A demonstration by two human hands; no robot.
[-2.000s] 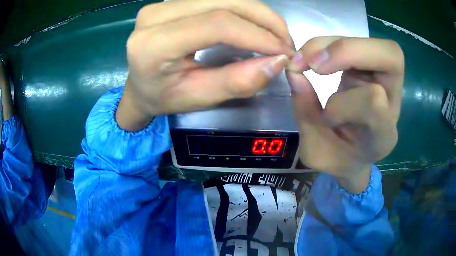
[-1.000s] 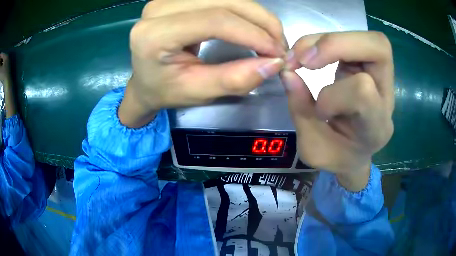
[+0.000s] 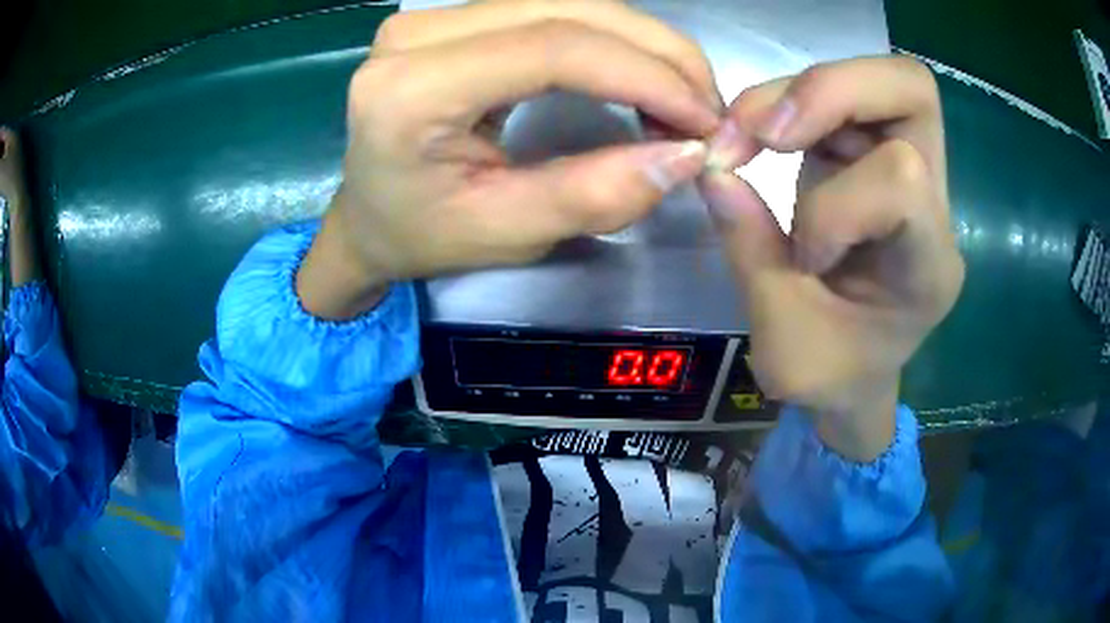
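My left hand [image 3: 487,158] and my right hand [image 3: 852,219] are bare and meet above the bench scale [image 3: 584,298]. Thumb and fingertips of both hands pinch a tiny whitish piece [image 3: 716,158], mostly hidden by the fingers; I cannot tell what it is. The steel weighing pan shows between and below the hands, with a glaring white patch at the right. The scale display [image 3: 572,365] reads 0.0 in red. A yellow key [image 3: 746,399] shows at its right, partly behind my right hand.
The scale stands on a glossy green bench [image 3: 183,207]. At the left edge is another person's bare hand and blue sleeve [image 3: 43,402]. At the right edge lie a striped dark and white item [image 3: 1092,262] and, higher, a whitish strip [image 3: 1094,83].
The fingers stay pinched together and have shifted slightly. The yellow key has come into view beside my right hand. The whitish strip at the upper right shows more. The display still reads 0.0.
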